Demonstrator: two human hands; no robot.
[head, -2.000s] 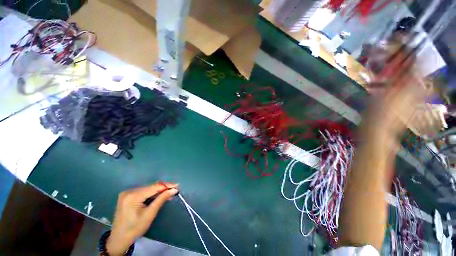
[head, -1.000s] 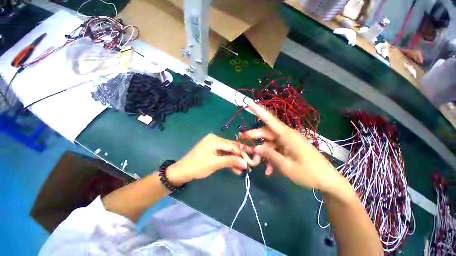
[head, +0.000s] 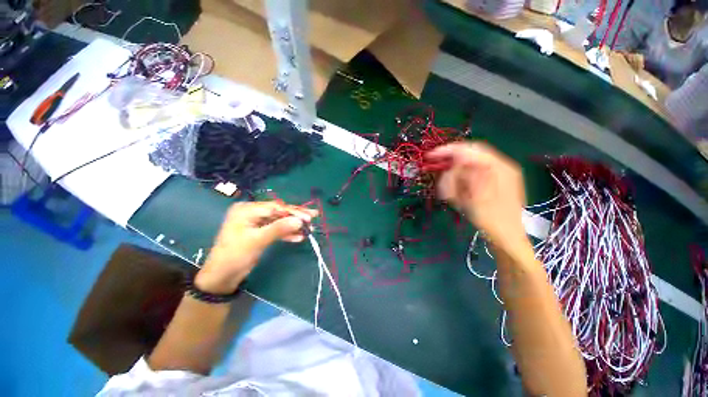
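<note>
My left hand (head: 252, 236) pinches a red lead end together with the tips of two white leads (head: 321, 273), which hang down from the fingertips. My right hand (head: 481, 186) is blurred over the pile of red leads (head: 423, 143); red wire shows at its fingertips. Several red leads with black ends trail from the pile over the green bench between the hands. A large bundle of white leads (head: 602, 271) with red ends lies right of my right forearm.
A heap of black sleeves (head: 241, 151) lies beside a clear bag (head: 172, 151). A metal post (head: 291, 62) stands before brown cardboard (head: 225, 39). Orange-handled pliers (head: 48, 105) and a wire coil (head: 167, 66) lie on white paper (head: 116, 186). A person (head: 675, 46) sits across the bench.
My right hand has moved away from my left hand to the red pile. My left hand has moved left with the white leads. Red leads now spread across the bench between the hands.
</note>
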